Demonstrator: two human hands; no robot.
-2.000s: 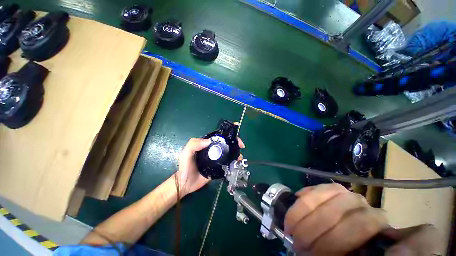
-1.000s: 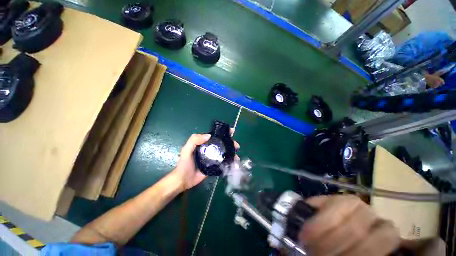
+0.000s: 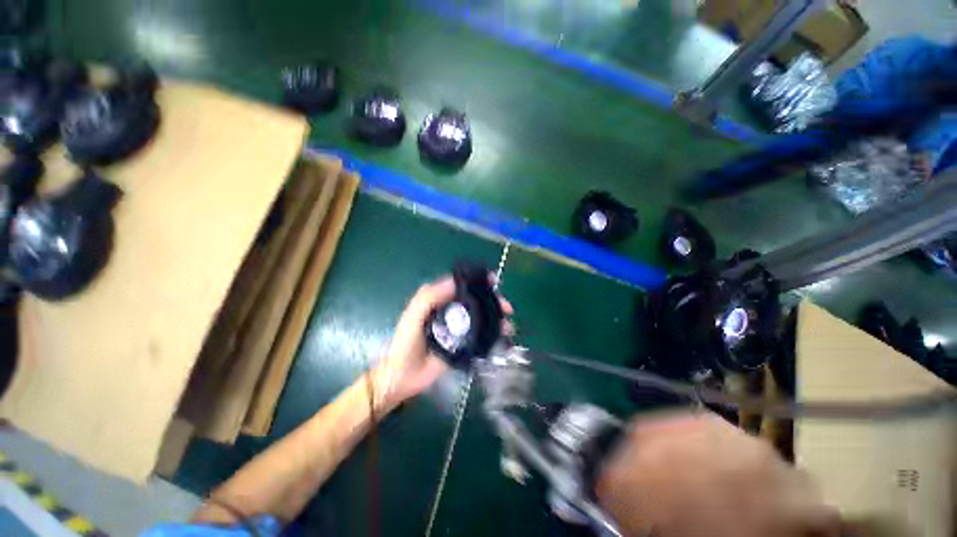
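Observation:
My left hand (image 3: 411, 351) holds a round black housing (image 3: 474, 315) above the dark green bench, its short neck pointing up and its pale centre disc facing me. My right hand (image 3: 708, 477), blurred, is closed on the black grip of a screwdriver with a silver shaft and clamp ring (image 3: 582, 432). The silver screwdriver nose (image 3: 506, 378) is at the lower right rim of the housing; blur hides whether they touch. A thin feed hose (image 3: 651, 380) runs right from the nose.
Cardboard sheets (image 3: 199, 241) at left bear black housings (image 3: 63, 239). More housings (image 3: 446, 138) lie on the green conveyor with blue edging (image 3: 420, 197). At right are stacked housings (image 3: 737, 323), cardboard (image 3: 866, 441), a grey metal post (image 3: 871, 239) and an overhead cable bundle. A person's blue sleeve (image 3: 892, 79) shows beyond.
The view has shifted slightly and blurred. My left hand still holds the housing, now turned a little. The driver nose stays near its rim. The other person's hand is no longer visible.

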